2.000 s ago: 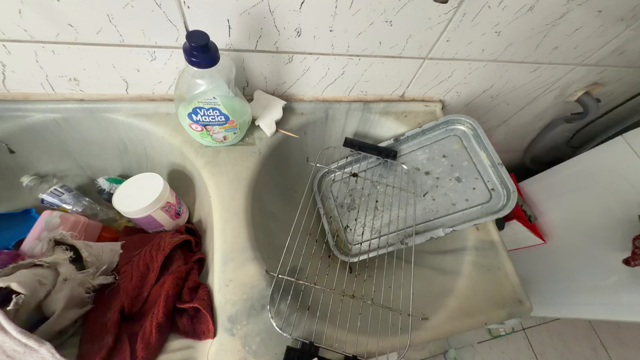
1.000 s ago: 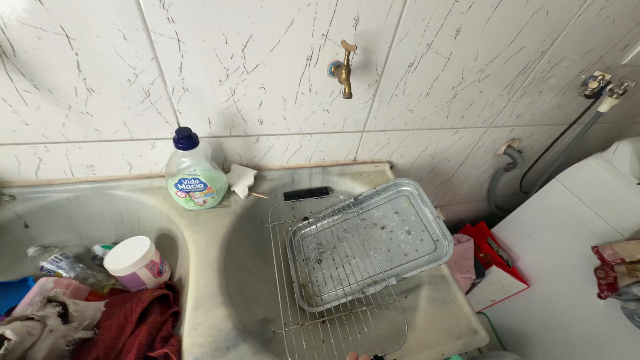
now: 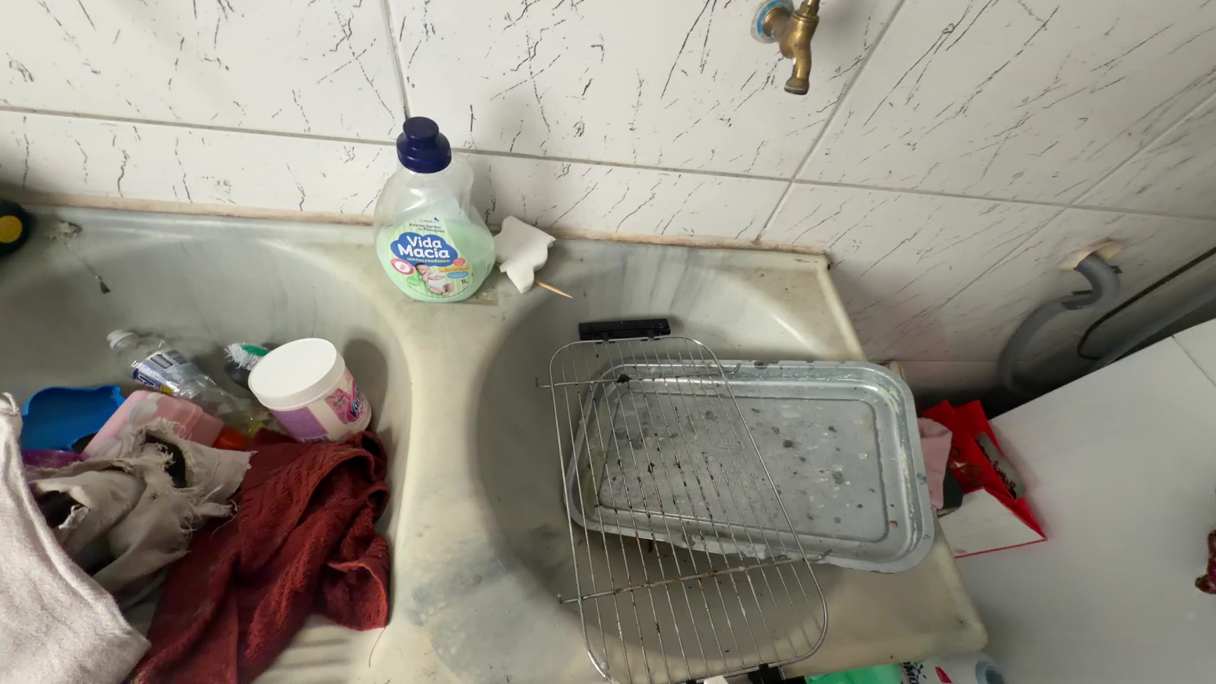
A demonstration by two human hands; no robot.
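Neither of my hands shows in the head view. A wire grill rack [image 3: 655,494] with black end pieces lies over the right sink basin [image 3: 513,456], its near end at the bottom edge of the view. Partly beneath the rack, a worn metal baking tray [image 3: 798,465] rests across the basin's right side. A brass tap [image 3: 796,43] sticks out of the tiled wall above. On the sink's back ledge stands a fabric softener bottle [image 3: 432,237] with a dark blue cap, beside a broken white piece [image 3: 523,252] and a thin wooden stick [image 3: 554,289].
The left basin [image 3: 313,275] holds a dark red cloth [image 3: 285,532], frayed rags [image 3: 142,503], a white-lidded tub [image 3: 309,389], a clear plastic bottle [image 3: 176,372] and a blue plastic item [image 3: 66,418]. At right are a red bag [image 3: 988,475], a white surface [image 3: 1121,475] and a grey hose [image 3: 1045,313].
A fingertip showed at the rack's near end one second ago and is out of view now. The baking tray sits at a different angle than two seconds ago.
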